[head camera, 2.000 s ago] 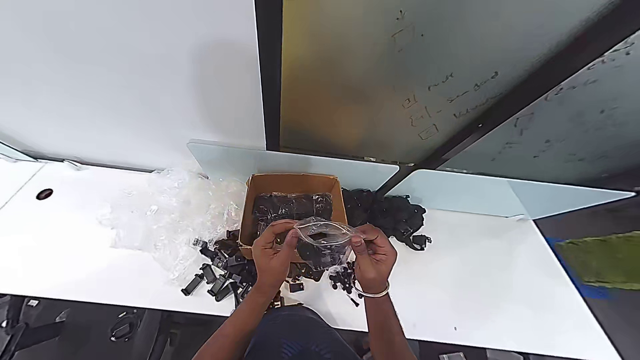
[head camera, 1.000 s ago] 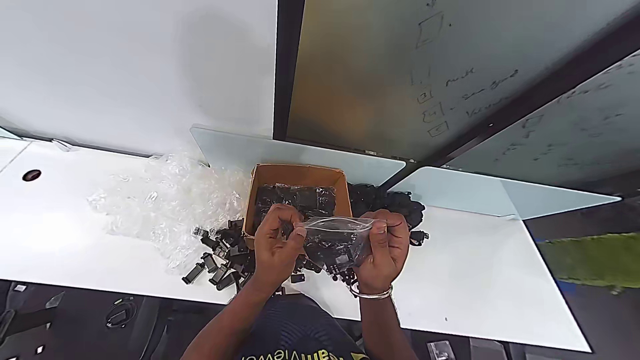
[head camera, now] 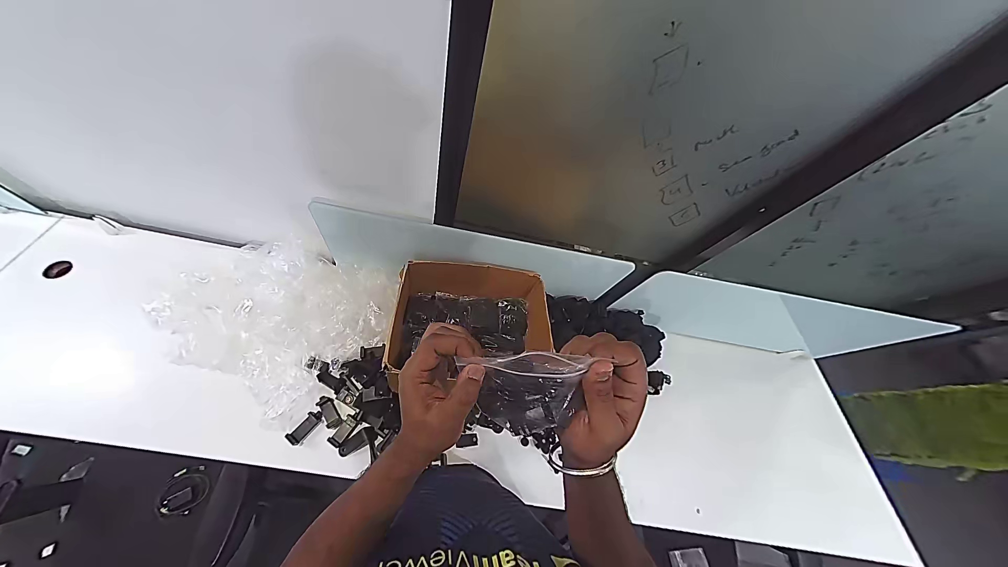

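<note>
Between my hands is a clear plastic zip bag (head camera: 529,394) with dark items showing in or through it. My left hand (head camera: 438,392) pinches the left end of its top edge, and my right hand (head camera: 605,394) pinches the right end. The zip edge runs roughly level, its two lips slightly apart. Just behind the bag stands an open cardboard box (head camera: 472,274), holding black parts in clear wrapping. Black plastic clamp-like parts (head camera: 346,417) lie in a pile left of my left hand. Small black pieces, partly hidden, lie under the bag.
A large heap of clear plastic bags (head camera: 276,323) covers the white table (head camera: 756,457) left of the box. Black items (head camera: 622,323) are heaped right of the box. Low frosted panels (head camera: 378,230) edge the table's back, below glass boards bearing handwriting.
Two seconds ago the bag's mouth was spread into a wide oval; now its lips are nearly together. Both hands still hold its ends.
</note>
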